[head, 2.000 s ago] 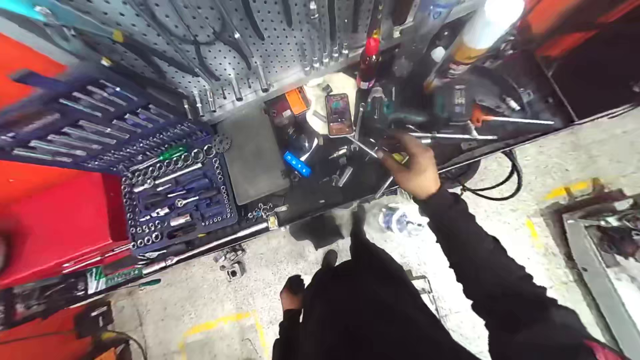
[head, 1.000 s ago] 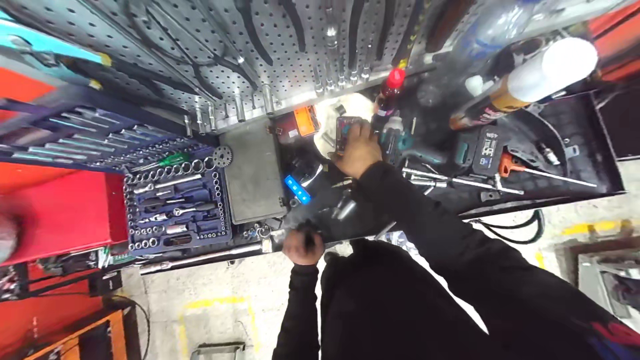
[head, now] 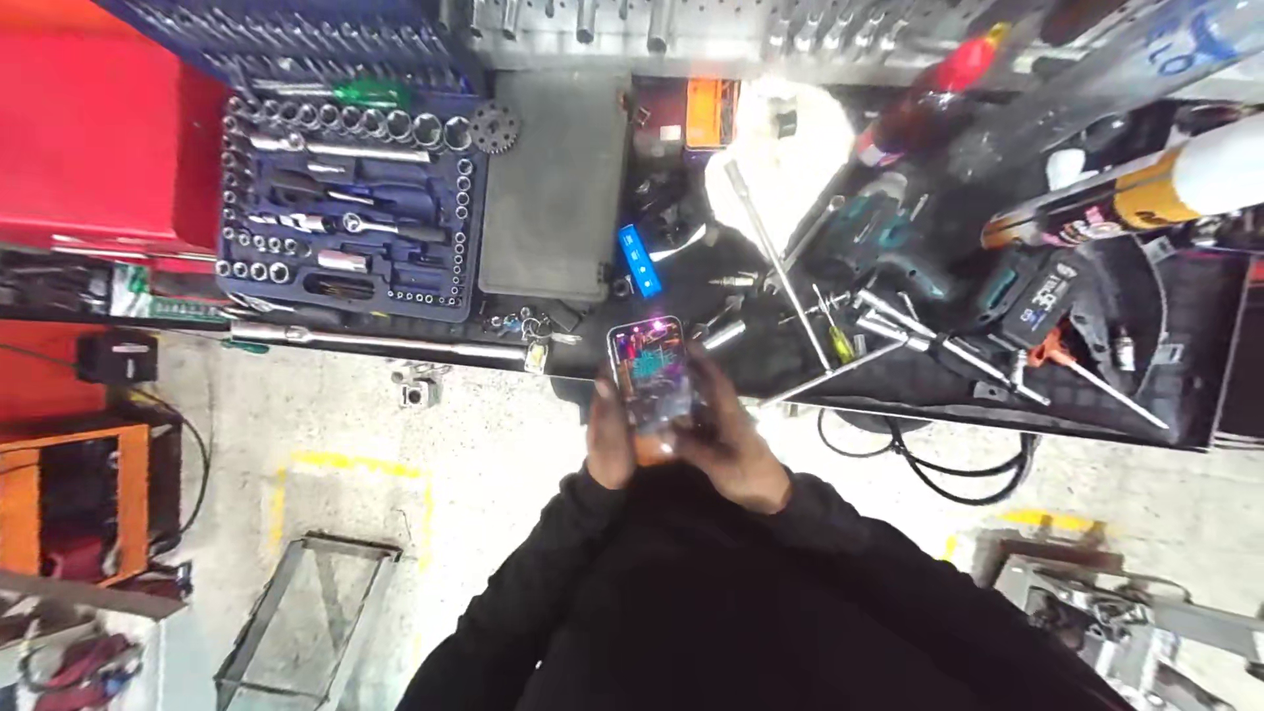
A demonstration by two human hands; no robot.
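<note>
Both of my hands hold a smartphone with a lit screen, just off the front edge of the black workbench. My left hand wraps its left side. On its right side my right hand grips it, the thumb low over the screen. Beyond the phone lie a blue box and a small socket. A T-handle wrench lies to the right, near a teal cordless power tool.
An open blue socket set and a grey case sit at the left. A long breaker bar lies along the front edge. A spray can, a battery and an orange-handled hex key are at the right.
The phone, which lay on the bench two seconds ago, is now held in both hands near my body. My right hand has drawn back from the bench with it. The view has shifted.
</note>
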